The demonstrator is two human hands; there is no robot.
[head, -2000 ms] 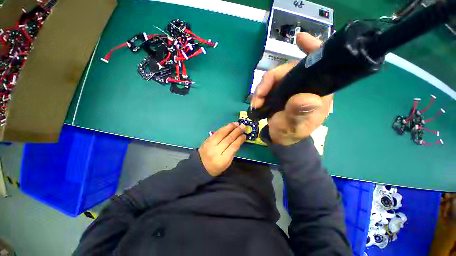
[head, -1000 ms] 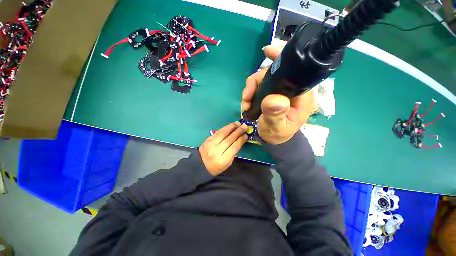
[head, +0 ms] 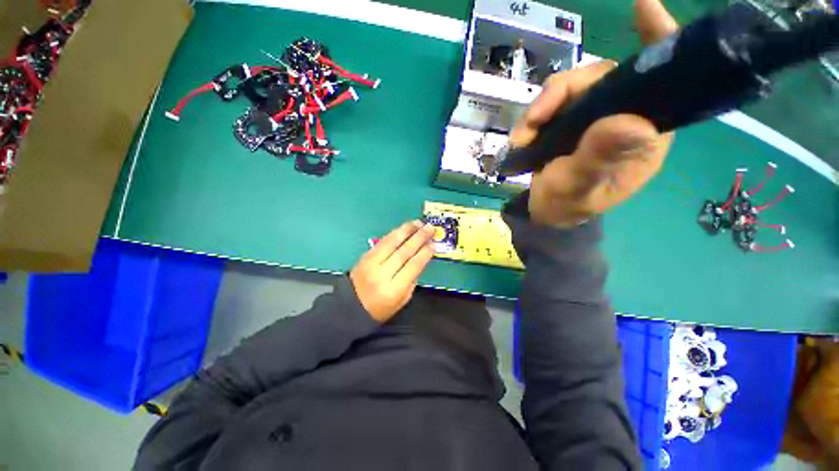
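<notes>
My right hand (head: 598, 152) is closed around the black electric screwdriver (head: 644, 83), whose tip is at the front ledge of the grey-white screw feeder (head: 478, 110). My left hand (head: 394, 269) has its fingertips on a small black circuit board (head: 445, 232) with a yellow centre. The board lies on the left end of the yellow fixture plate (head: 483, 237) near the bench's front edge. A small bit of red and white shows beside the left fingers. Single screws are too small to make out.
A tangle of black boards with red leads (head: 294, 101) lies left on the green bench, a smaller group (head: 741, 216) right. A cardboard box (head: 101, 129) stands far left. Below the edge are a blue bin (head: 120, 322) and another blue bin (head: 754, 368) with white parts.
My right hand has lifted the screwdriver off the board and moved it up and right to the feeder ledge. More of the yellow plate shows. My left hand stays on the board.
</notes>
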